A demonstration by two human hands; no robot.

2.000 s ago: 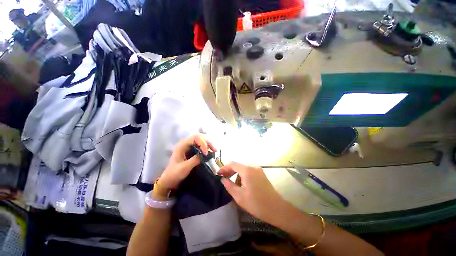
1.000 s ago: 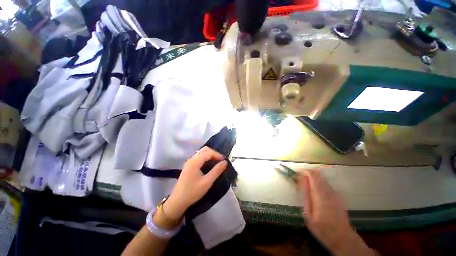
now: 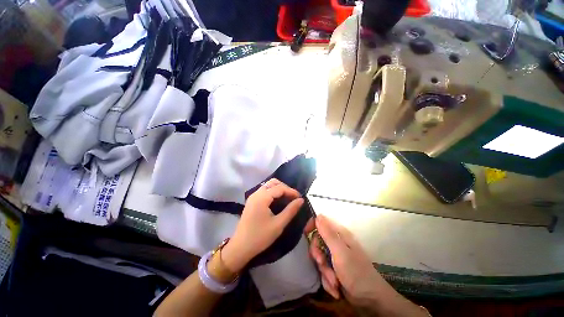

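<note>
My left hand [image 3: 264, 217] pinches the black part of a garment panel [image 3: 281, 244] at its right edge, with thumb and fingers together. The panel's light grey part [image 3: 286, 280] hangs below over the table's front edge. My right hand [image 3: 346, 260] is closed around a small trimming knife [image 3: 322, 247], mostly hidden in the fingers. Its slim dark tip meets the black cloth's edge beside my left fingertips. A larger light grey piece [image 3: 232, 136] with a black strip [image 3: 213, 205] lies on the table left of the needle area, which is lost in lamp glare.
The sewing machine [image 3: 461, 80] with its green panel stands at the right. A smartphone [image 3: 436, 176] lies beside its bed. A grey-and-black heap [image 3: 93, 117] lies at the left, over a printed plastic bag [image 3: 77, 197]. A red basket [image 3: 287, 23] is behind.
My right hand let go of the cloth, reached right, took the knife from the table and came back to the cloth's edge. My left hand kept the black piece. The view has shifted.
</note>
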